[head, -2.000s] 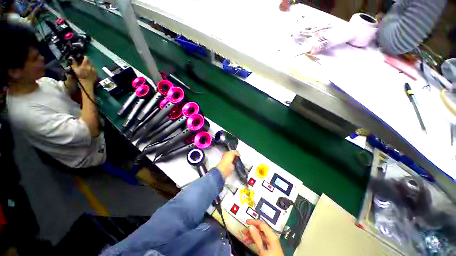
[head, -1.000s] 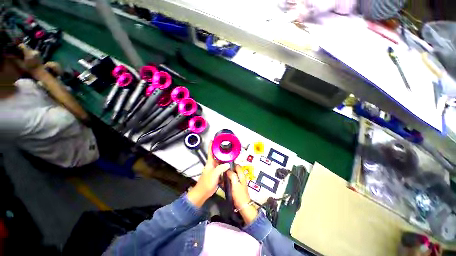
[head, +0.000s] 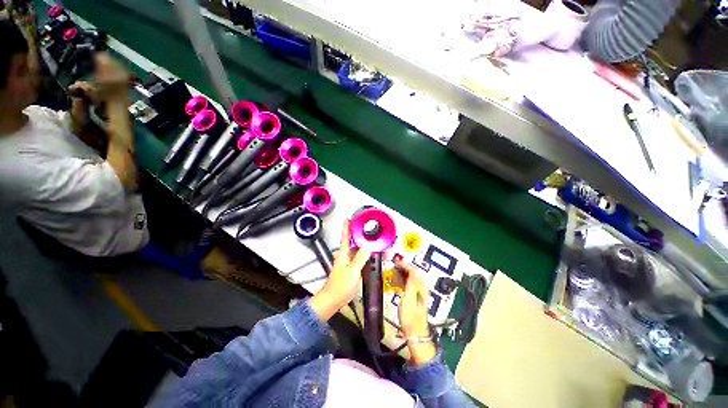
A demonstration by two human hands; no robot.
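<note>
A hair dryer [head: 373, 299] with a dark handle and bright pink ring stands head up in front of me, its ring facing me. My left hand [head: 348, 273] holds it just below the head. My right hand [head: 414, 307] is right of the handle, over the test panel, apart from the handle; its fingers look bent and what they touch is unclear. The white test panel [head: 421, 256] with yellow discs and dark-framed displays lies behind, partly hidden by the dryer and my right hand.
A dark-headed dryer [head: 307, 225] lies left of the panel. Several pink-headed dryers [head: 304, 170] lie in a row further left. A black cable [head: 477, 296] bundles at the panel's right, beside a beige board [head: 523, 343]. A person [head: 72, 175] sits at left; a green belt [head: 383, 171] runs behind.
Since one second ago, my right hand has left the dryer's handle and moved right over the panel. The dryer has shifted slightly right, with my left hand still on it.
</note>
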